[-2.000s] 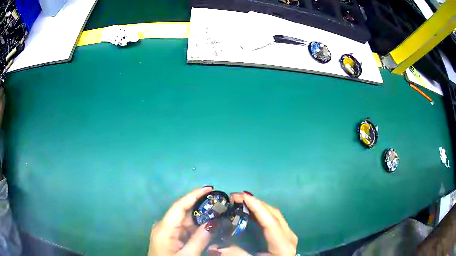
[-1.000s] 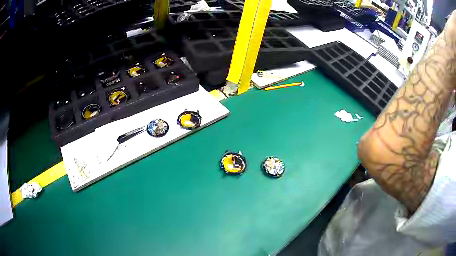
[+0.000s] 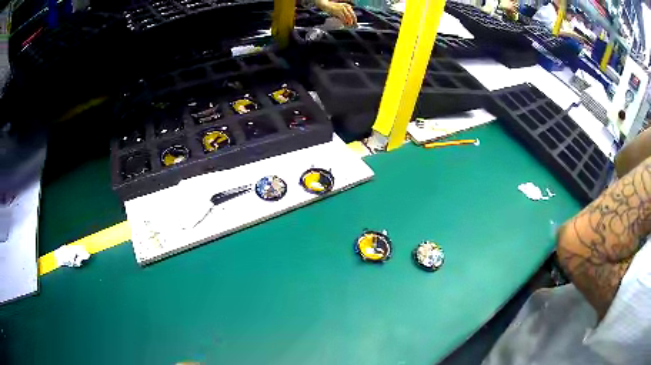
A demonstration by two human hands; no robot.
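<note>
A watch case with amber inside (image 3: 373, 246) lies open side up on the green mat. A round speckled circuit board module (image 3: 428, 255) lies to its right, apart from it. Another module (image 3: 271, 187) and another amber case (image 3: 316, 181) lie side by side on the white board (image 3: 171, 239). A black-handled tool (image 3: 232, 194) with a thin pale tip lies left of that module. A tiny skin-coloured sliver shows at the bottom edge, too small to tell which hand it is. My hands are otherwise out of the picture.
A black foam parts tray (image 3: 221, 164) with round parts stands behind the white board. A yellow post (image 3: 410, 71) rises behind the mat. An orange stick (image 3: 451, 143) and white scrap (image 3: 535, 191) lie right. A person's tattooed arm (image 3: 607, 232) is at the right edge.
Two seconds ago both hands held dark round parts at bottom centre; they have left the picture. The view swung right, then slightly back left. Another person's hand now shows at the top.
</note>
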